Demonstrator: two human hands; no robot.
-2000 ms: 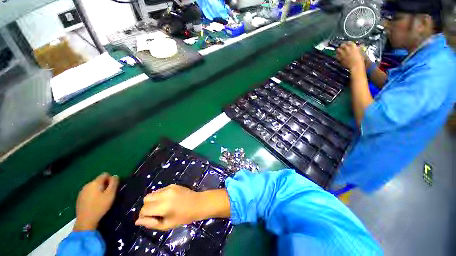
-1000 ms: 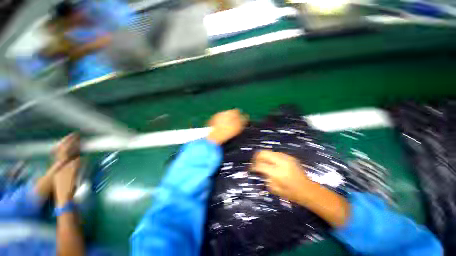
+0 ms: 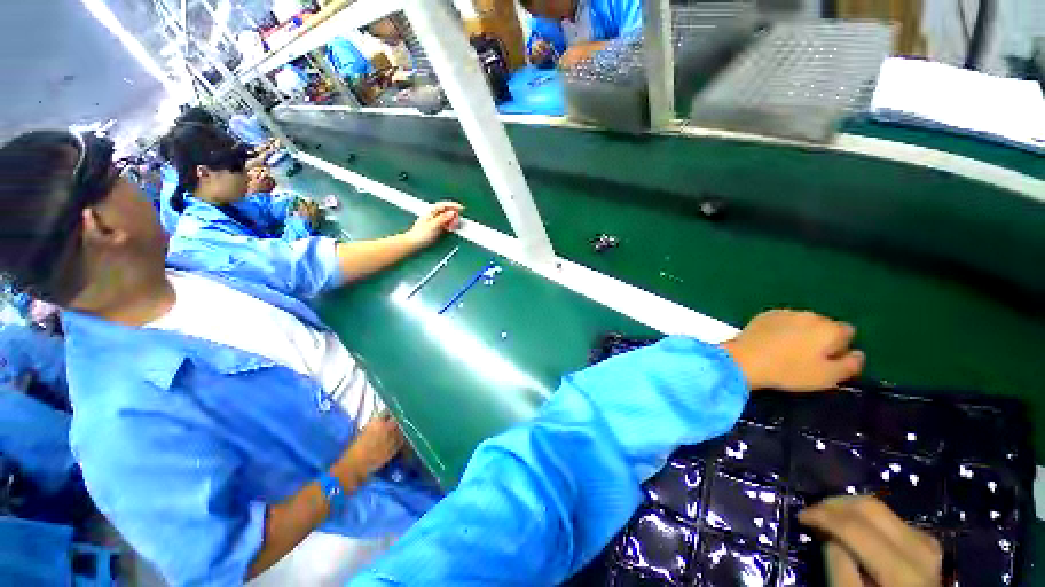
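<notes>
A black shiny blister tray (image 3: 733, 487) with square pockets lies in front of me at the lower right, with tiny white and bright bits in it. My left hand (image 3: 796, 350) is above the tray's far edge beside the belt, its fingers bent; whether it holds anything does not show. My right hand (image 3: 877, 545) is blurred and low over the tray pockets, cut off by the bottom edge; its fingertips are curled and I see nothing clear in them.
A white rail (image 3: 642, 304) divides the work surface from the green belt (image 3: 665, 258). Small dark pieces (image 3: 604, 242) lie on the belt. A blue stick (image 3: 468, 287) and a pale stick (image 3: 433, 273) lie left. A neighbour (image 3: 195, 401) in blue reaches to the rail post (image 3: 481, 132).
The view has swung left, so the right-hand neighbour, the filled trays and the metal heap are out of sight. Both my hands remain over the tray.
</notes>
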